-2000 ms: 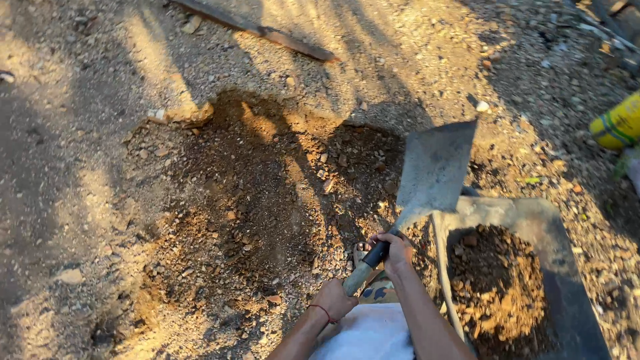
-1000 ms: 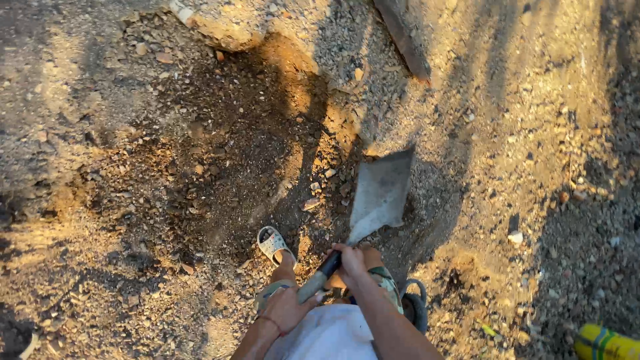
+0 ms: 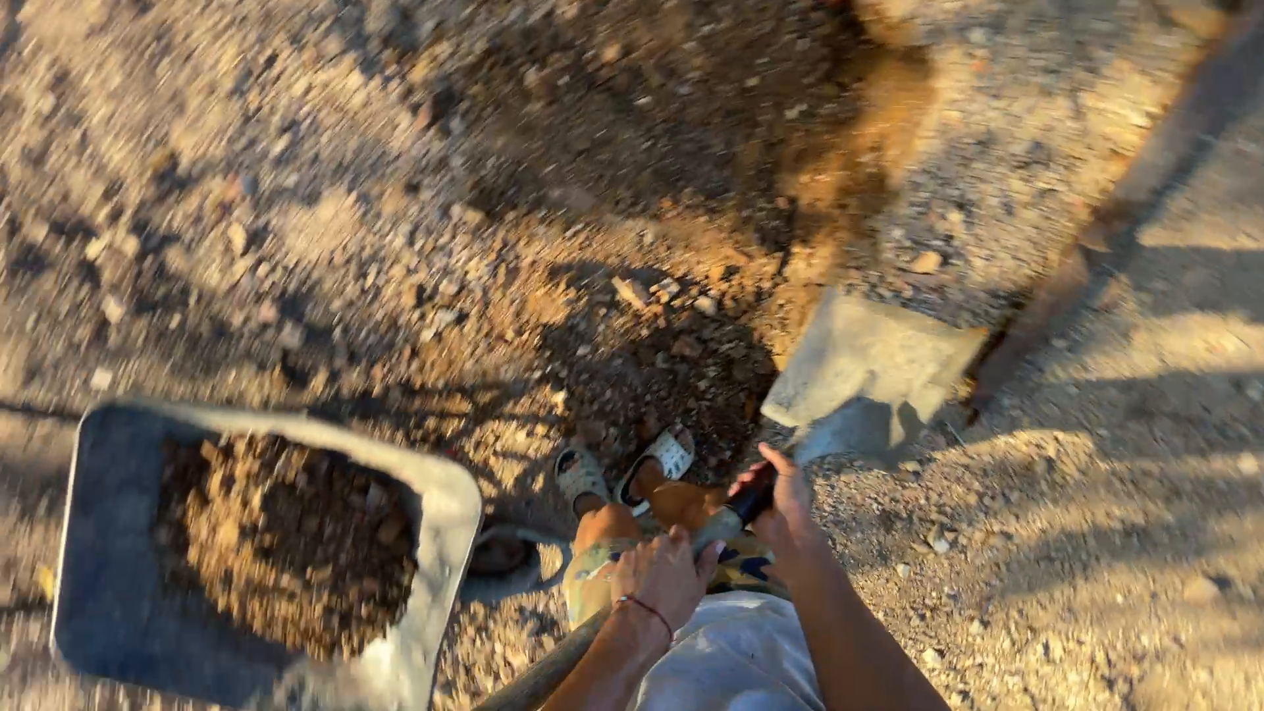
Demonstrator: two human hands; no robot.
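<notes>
My left hand (image 3: 660, 581), with a thin red band at its wrist, grips the shaft of a shovel (image 3: 874, 370) just in front of my body. My right hand (image 3: 785, 499) holds the same shaft farther forward, at its dark section near the blade. The blade is bare and points ahead and to the right, over gravelly ground. The handle end runs back under my left forearm. A wheelbarrow-like tub (image 3: 449, 513) at the lower left holds a heap of brown soil and stones (image 3: 291, 543).
A dug hollow of dark soil (image 3: 691, 118) lies ahead of my feet in perforated clogs (image 3: 583, 476). A long, rusty-brown bar or board (image 3: 1047, 306) crosses the ground at the right. Beside the tub is a dark round object with a grey rim (image 3: 558, 558).
The view has swung strongly. Both hands stay on the shovel shaft. The soil-filled tub, out of view one second ago, now shows at the left.
</notes>
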